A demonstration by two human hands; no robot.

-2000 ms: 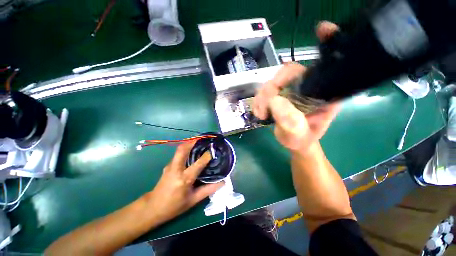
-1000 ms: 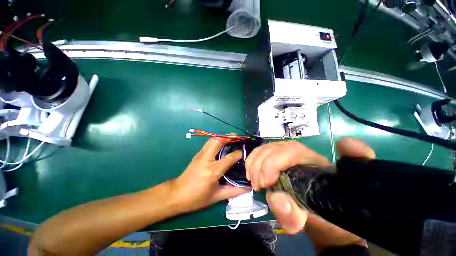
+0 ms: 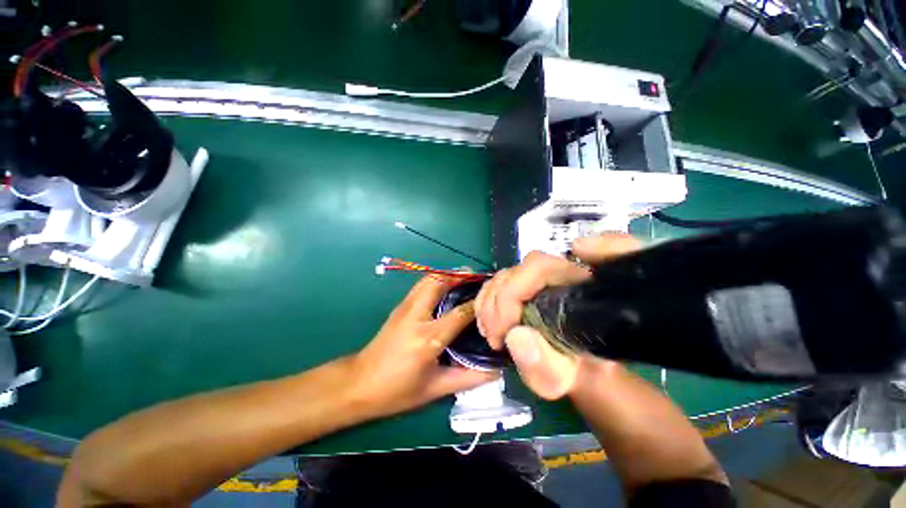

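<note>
My left hand (image 3: pixel 412 347) grips the round camera housing (image 3: pixel 464 349), white-rimmed with a black inside, at the bench's near edge. Its white mounting base (image 3: pixel 489 409) points towards me. A red, orange and yellow wire harness (image 3: pixel 422 268) and a thin dark lead (image 3: pixel 437 238) stick out to the left. My right hand (image 3: pixel 541 322) is wrapped around the front end of the large black electric screwdriver (image 3: pixel 725 308), which reaches in from the right. The screwdriver's tip and the housing's right part are hidden behind my right hand.
The screw feeder (image 3: pixel 616 184) stands just beyond the housing. White-and-black camera units (image 3: pixel 134 189) stand at the left, with cables hanging. A metal rail (image 3: pixel 298 106) crosses the green bench behind. A white cable (image 3: pixel 427 94) lies beyond it. A clear bag-like object (image 3: pixel 874 427) is at the lower right.
My right hand and the screwdriver have come from the feeder's front down to the housing. Since a second ago, the screwdriver's rear has swung up. My left hand still holds the housing.
</note>
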